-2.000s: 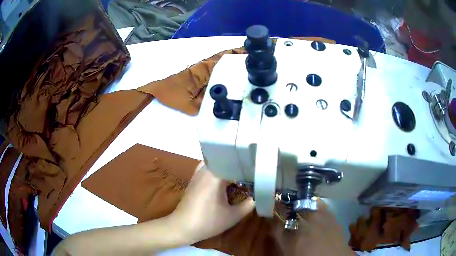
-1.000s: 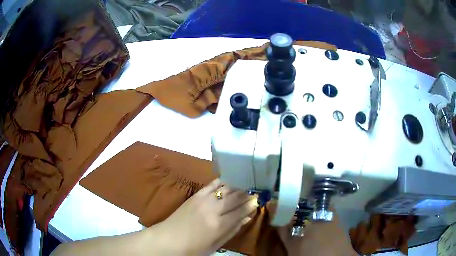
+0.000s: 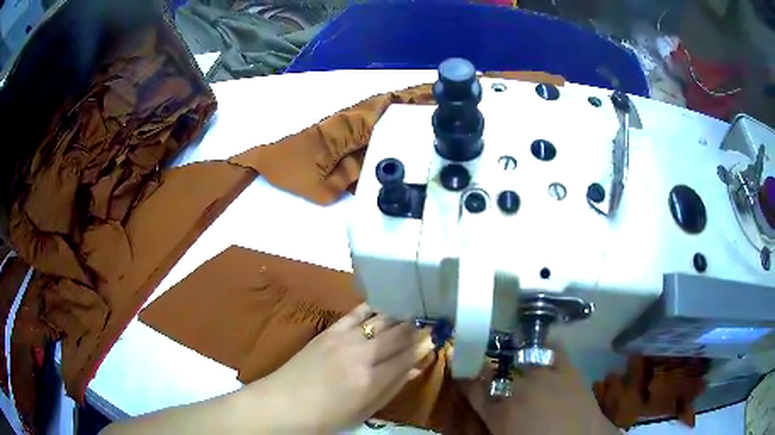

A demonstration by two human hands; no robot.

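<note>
A rust-brown cut fabric panel (image 3: 229, 310) lies flat on the white table with its pointed end to the left and small puckers near its middle. It runs under the white sewing machine head (image 3: 510, 229). My left hand (image 3: 353, 370), with a ring on one finger, lies on the cloth, fingertips close to the needle area. My right hand (image 3: 544, 399) is partly hidden behind the tension dial (image 3: 536, 355) and the machine head, at the cloth right of the needle. Its fingers are mostly hidden. The presser foot and needle are hardly visible.
A crumpled rust-brown heap (image 3: 93, 161) fills the left side. A joined gathered piece (image 3: 314, 161) runs from it behind the machine head. A blue bin or chair (image 3: 476, 42) stands behind the table. A grey control panel (image 3: 697, 314) is at right, with more brown cloth (image 3: 654, 386) below it.
Since two seconds ago, my left hand has flattened from a pinch onto the cloth, with its ring now showing. Since one second ago, the view has shifted slightly; the hands have barely moved.
</note>
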